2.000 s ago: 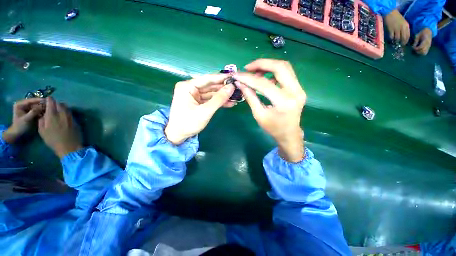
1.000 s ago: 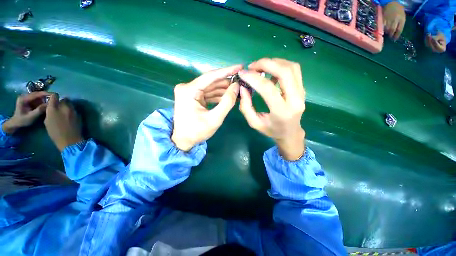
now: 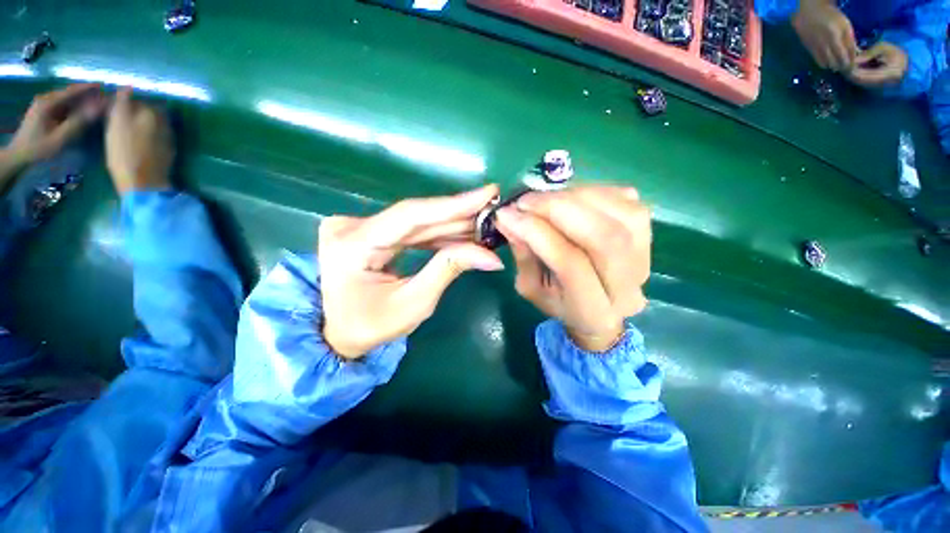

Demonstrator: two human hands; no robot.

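Observation:
A small black case with a glossy rim is held on edge between the fingertips of my left hand. My right hand touches the same case and pinches a thin dark strip at its upper right side. A small silver-white module shows just above my right fingers, at the far end of the dark strip. The contact between strip and case is partly hidden by my right fingers. Both hands are bare and above the green belt.
The pink-red parts tray stands at the far side. Small units lie on the green belt, one beyond my right hand and one to the right. Other people's hands are at the left and upper right.
My hands have moved slightly down, the left also leftward. The case is turned on edge and the silver-white module now shows above my right hand. The neighbour's hands at the left moved farther away.

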